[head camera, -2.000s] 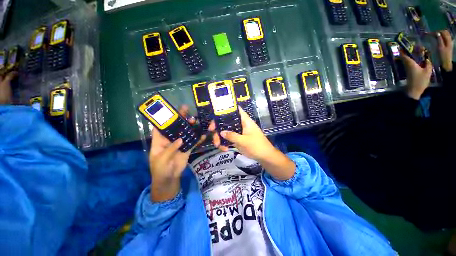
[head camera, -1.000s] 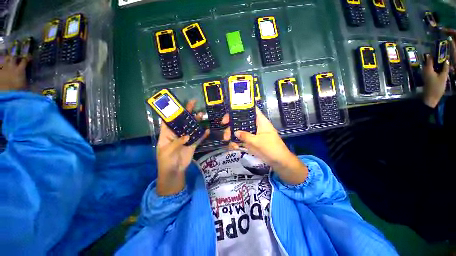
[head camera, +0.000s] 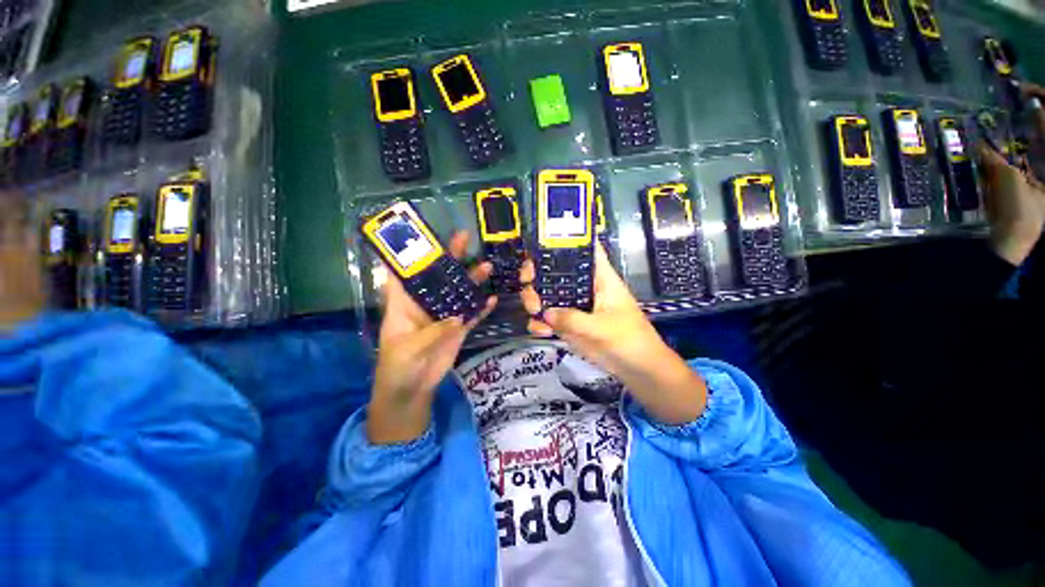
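Observation:
My left hand (head camera: 415, 355) holds a black keypad phone with a yellow frame (head camera: 405, 240), tilted to the upper left, its screen lit white and dark blue. My right hand (head camera: 613, 333) holds a second keypad phone (head camera: 565, 210) upright, its screen lit the same way. Each thumb rests on the lower keypad. Both phones are above the near edge of a clear blister tray (head camera: 596, 163). The tray holds several more phones in two rows and a green tag (head camera: 550, 101). The right-hand phone mostly covers one tray phone.
Another clear tray with phones (head camera: 241, 229) lies at left, beside a person's blue sleeve (head camera: 115, 447) and blurred hand. A third tray with phones (head camera: 905, 218) lies at right, by another person's hand (head camera: 1012, 206). The trays lie on a green bench (head camera: 309, 172).
The view has shifted, so the trays sit further right. Both hands keep their phones; the left phone is now closer to the right one. The neighbour's hand at left has moved back, uncovering phones.

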